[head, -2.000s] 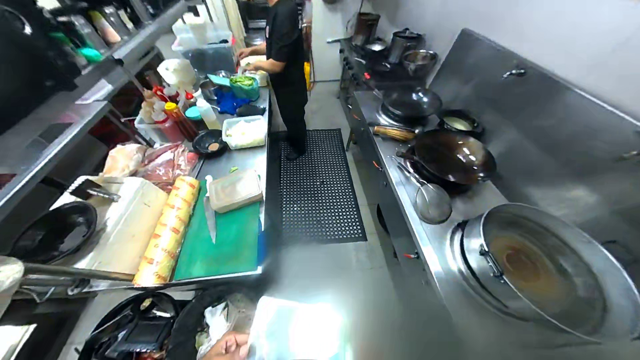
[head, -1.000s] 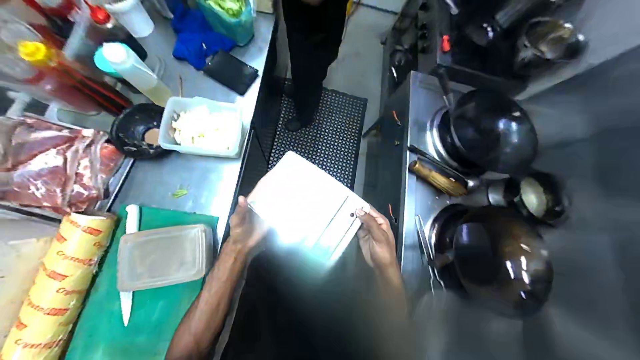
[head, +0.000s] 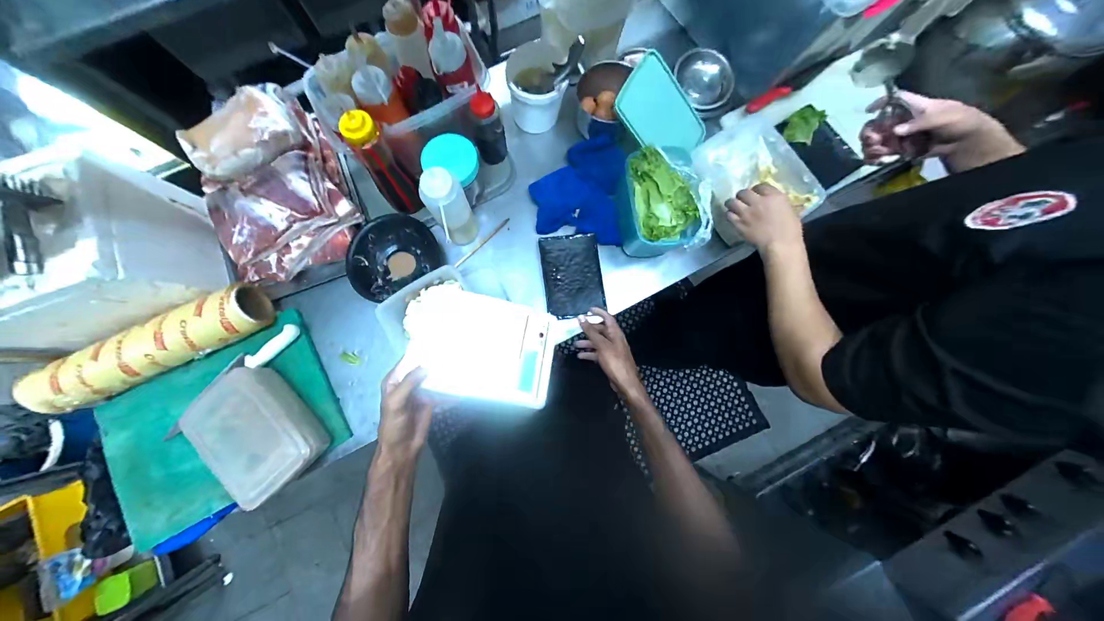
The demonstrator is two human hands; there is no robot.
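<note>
My left hand (head: 404, 412) holds the near left corner of a flat white device, seemingly a kitchen scale (head: 479, 349), its top washed out by glare. My right hand (head: 608, 349) is off the device, its fingers bent at the near edge of a dark flat rectangular block (head: 573, 276) on the steel counter; whether it grips the block is not plain. The device overlaps a plastic tub of white food (head: 434, 302). Beyond the tub lie a black bowl (head: 395, 257) and a squeeze bottle (head: 448, 205).
At left, a plastic container (head: 254, 438) and a knife (head: 274, 345) lie on a green cutting board (head: 129, 457), beside a cling-film roll (head: 147, 349) and packed raw meat (head: 276, 211). A co-worker's hand (head: 766, 216) reaches into a tub at right, near a lettuce container (head: 662, 198) and blue cloth (head: 578, 194).
The view has swung toward the counter and co-worker. My right hand has let go of the white device, which both hands held one second ago; it is now over the tub of white food.
</note>
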